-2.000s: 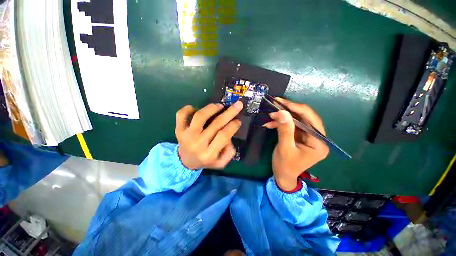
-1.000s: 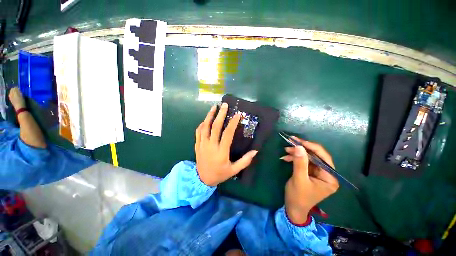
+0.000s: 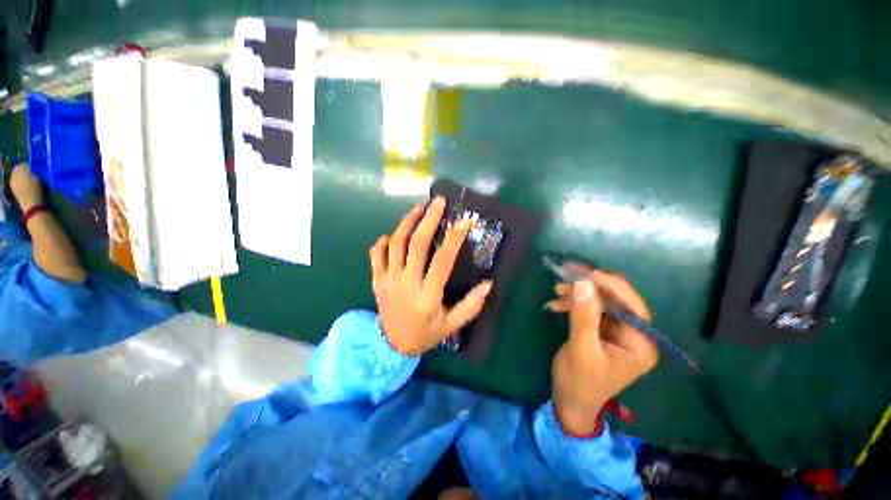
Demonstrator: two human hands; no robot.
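Observation:
A phone assembly lies on a black foam pad in front of me. My left hand lies over the phone's left part with fingers spread, fingertips at its top end, hiding much of it. I cannot tell how firmly it presses. My right hand holds dark tweezers to the right of the pad, their tip clear of the phone. A white liner sheet with black stickers lies to the left. Yellow tape pieces lie above the work. The picture is blurred.
A second phone lies on a black pad at the right. A thick white sheet stack and a blue bin stand at the left, beside another person's arm. A pale strip runs across the top.
Since two seconds ago, my left hand has flattened over the phone and the tweezers have moved off it to the right. The view has shifted, showing the blue bin. Little differs from one second ago.

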